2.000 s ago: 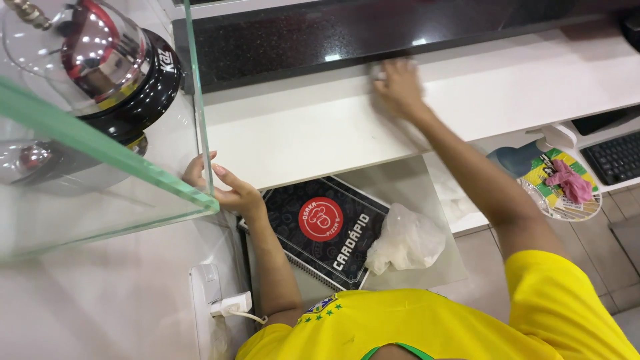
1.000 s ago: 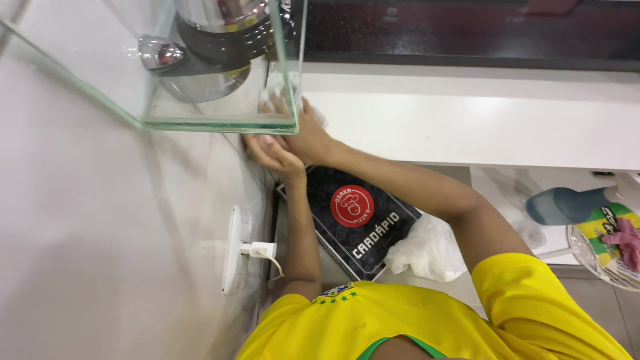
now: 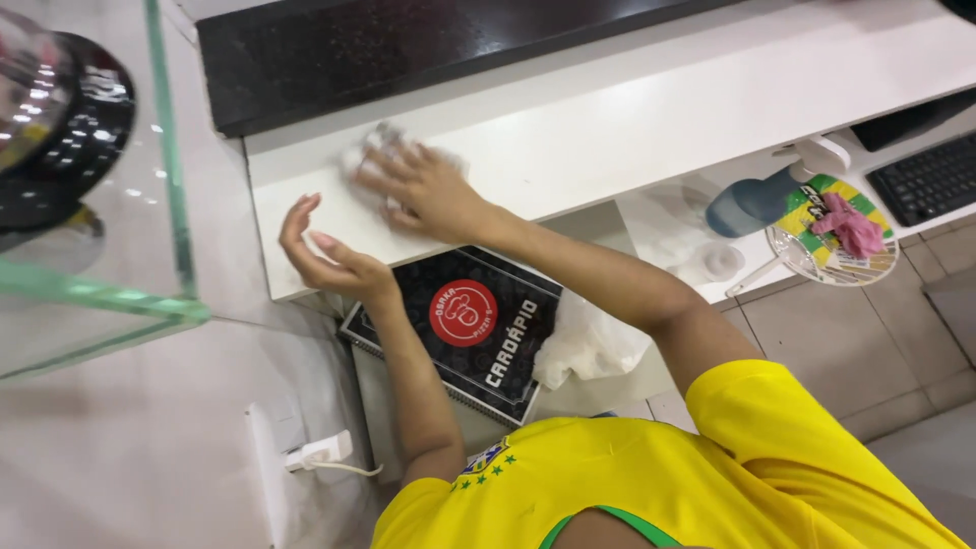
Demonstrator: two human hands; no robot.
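Observation:
A crumpled, blurred whitish cloth or paper wad (image 3: 362, 156) lies on the white countertop (image 3: 579, 137), pressed under the spread fingers of my right hand (image 3: 427, 191). My left hand (image 3: 332, 255) is raised at the counter's left end, fingers curled and apart, with nothing in it. Below the counter, a black spiral-bound menu (image 3: 476, 328) with a red round logo rests on a lower shelf, partly behind my left forearm. Beside it is a crumpled white plastic bag (image 3: 587, 343), next to my right forearm.
A glass case edge (image 3: 179, 229) with a black-based appliance (image 3: 76, 137) stands at left. A black stone ledge (image 3: 427, 53) runs behind the counter. A plug (image 3: 320, 450) sits in the wall outlet. At right are a blue spray bottle (image 3: 743, 207), a hand fan (image 3: 831, 244), a pink cloth (image 3: 852, 227) and a keyboard (image 3: 926, 179).
My right hand went from farther along the counter to the left end beside my left hand, and is now a little to the right again. The hands have moved apart. The view has shifted.

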